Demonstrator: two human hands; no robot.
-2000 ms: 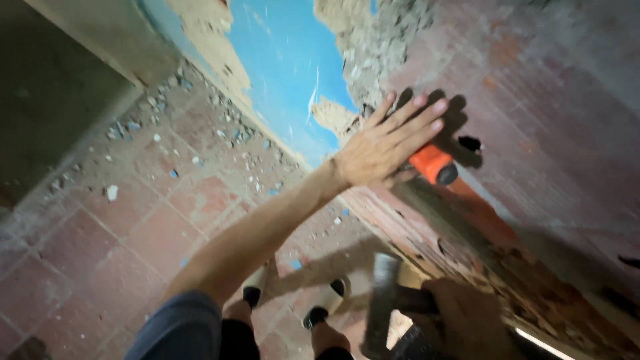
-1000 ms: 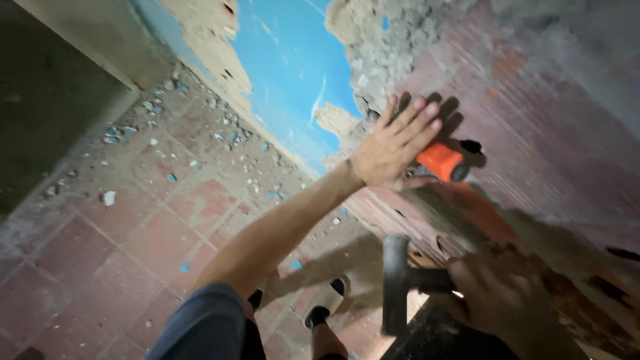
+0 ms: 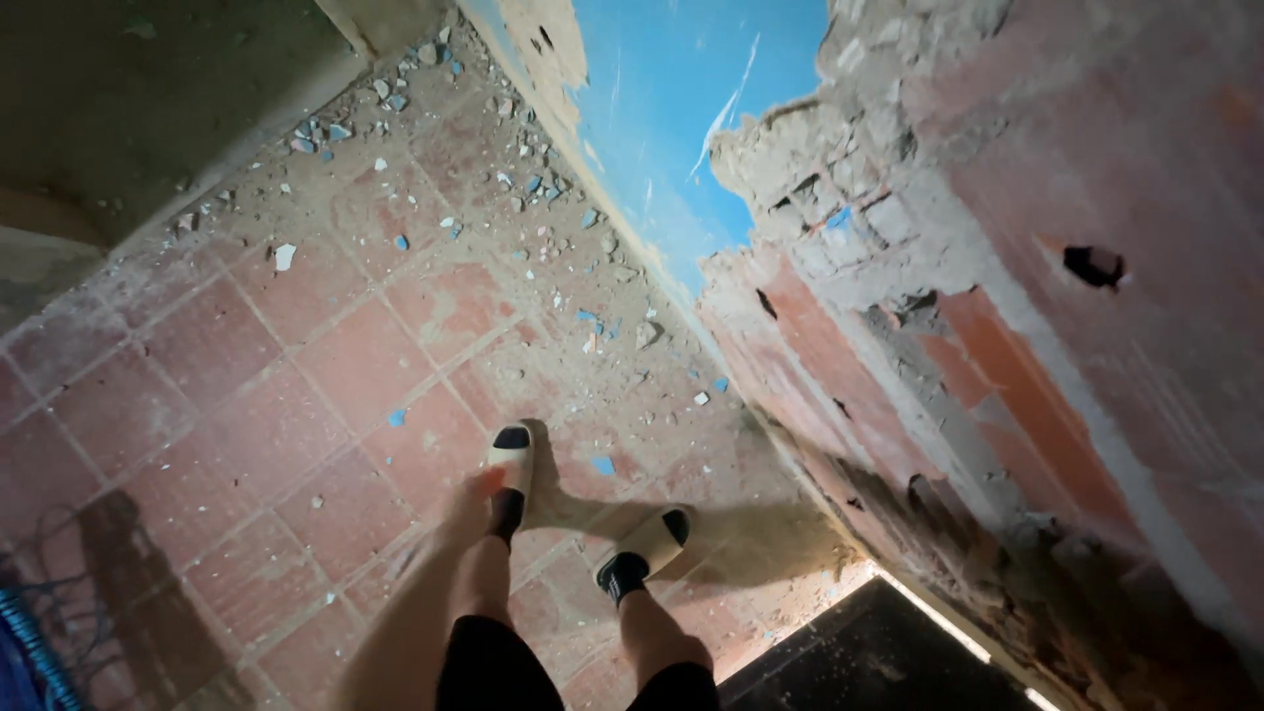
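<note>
My left arm hangs low as a blurred shape in front of my left leg, its hand [image 3: 468, 515] near the beige shoe. An orange patch [image 3: 491, 481] shows at the hand's end; whether it is the orange tool grip, and how the fingers lie, is too blurred to tell. My right hand and the hammer are out of view. To the right rises the wall, with blue paint [image 3: 662, 118], broken plaster [image 3: 790, 168] and exposed red hollow brick [image 3: 1017, 385]. A dark hole [image 3: 1094, 266] opens in the brick.
Plaster chips and dust [image 3: 553, 217] lie on the red tiled floor [image 3: 326, 385] along the wall's foot. My feet in beige shoes [image 3: 647, 543] stand on the tiles. A black panel [image 3: 879, 652] lies at the lower right; blue material [image 3: 30, 652] is at the lower left.
My left hand has left the wall, where the orange-gripped tool was beneath it. My right hand and the hammer have gone out of view. The brick behind them now shows.
</note>
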